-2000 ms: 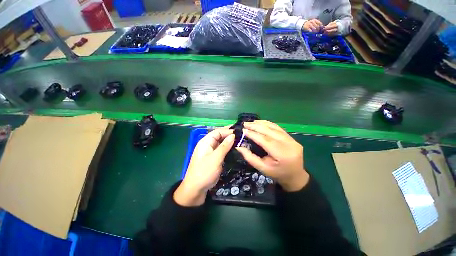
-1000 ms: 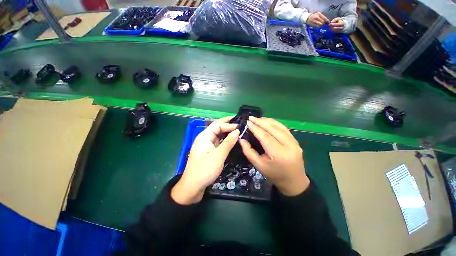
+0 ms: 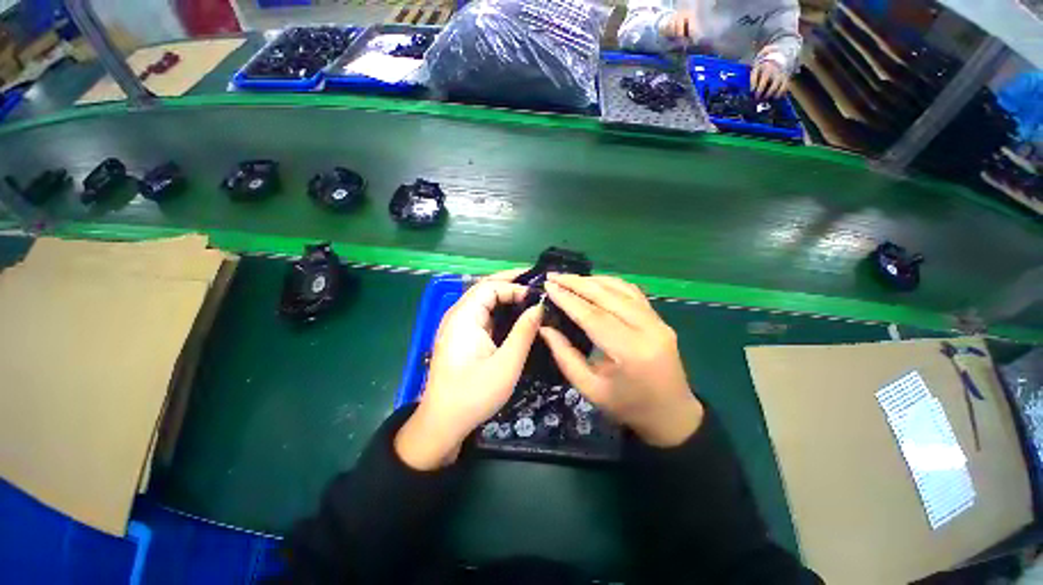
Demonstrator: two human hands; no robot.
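A glossy black housing [image 3: 563,261] is held between my two hands above the parts tray, mostly hidden by my fingers. My left hand [image 3: 478,357] grips it from the left, thumb and fingertips near its middle. My right hand [image 3: 618,352] is on its right side, fingertips close to the left ones. A tiny pale sliver shows between the fingertips. The dark parts tray [image 3: 549,448] below holds jumbled round silver-white-faced inserts [image 3: 525,426] and dark bits. A blue tray edge [image 3: 426,331] shows on its left.
Another black housing [image 3: 311,283] lies on the bench to the left. Several units sit on the green belt [image 3: 641,217]. Cardboard sheets lie left [image 3: 97,354] and right [image 3: 801,423], the right with a label sheet [image 3: 926,448]. Beyond are a plastic bag [image 3: 515,51], trays and a person's hands [image 3: 769,78].
The pale strip between my fingertips shows less than before. My hands stay close together on the housing. Across the belt, the other person's hands have moved apart, one down to the blue tray.
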